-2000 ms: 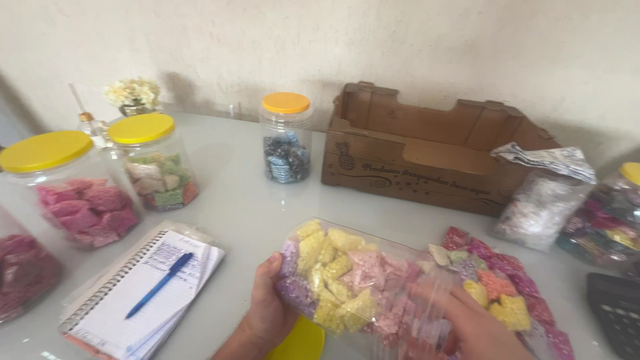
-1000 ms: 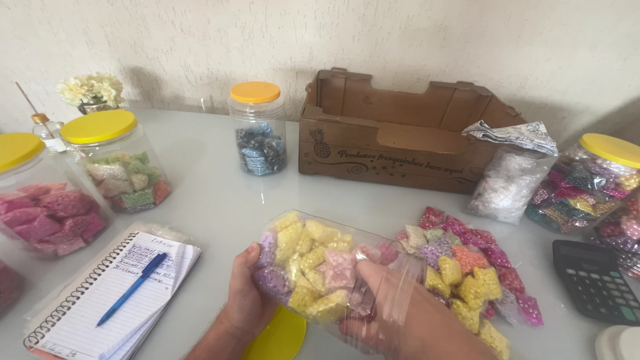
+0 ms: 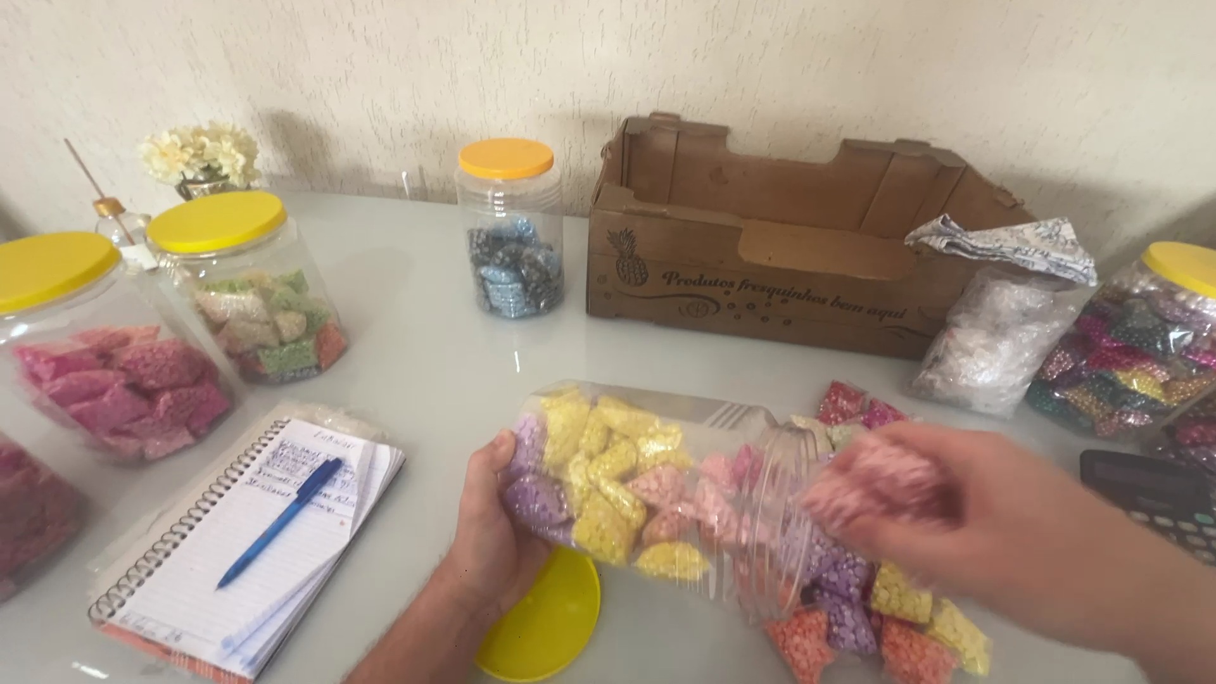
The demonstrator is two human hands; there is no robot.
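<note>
My left hand [image 3: 499, 532] grips the base of a clear plastic jar [image 3: 655, 484] tilted on its side, its open mouth towards the right. Inside lie small bags of yellow, purple and pink beads. Just outside the mouth, my right hand [image 3: 959, 513] holds a small bag of pink beads [image 3: 883, 484], blurred by motion. Beneath and behind that hand is a pile of small bead bags [image 3: 841, 589] in purple, yellow, coral and red. A yellow lid [image 3: 541, 617] lies on the table under the jar and my left wrist.
Left are yellow-lidded jars [image 3: 123, 380] [image 3: 266, 323] and a spiral notebook [image 3: 237, 541] with a blue pen [image 3: 280, 522]. Behind stand an orange-lidded jar [image 3: 513, 247] and a cardboard box [image 3: 741, 304]. A clear bag [image 3: 997, 332], another jar [image 3: 1130, 351] and a calculator [image 3: 1149, 494] are right.
My right hand, earlier at the jar and partly behind its clear plastic, is now to the right of the mouth with a pink bead bag. My left hand still holds the jar.
</note>
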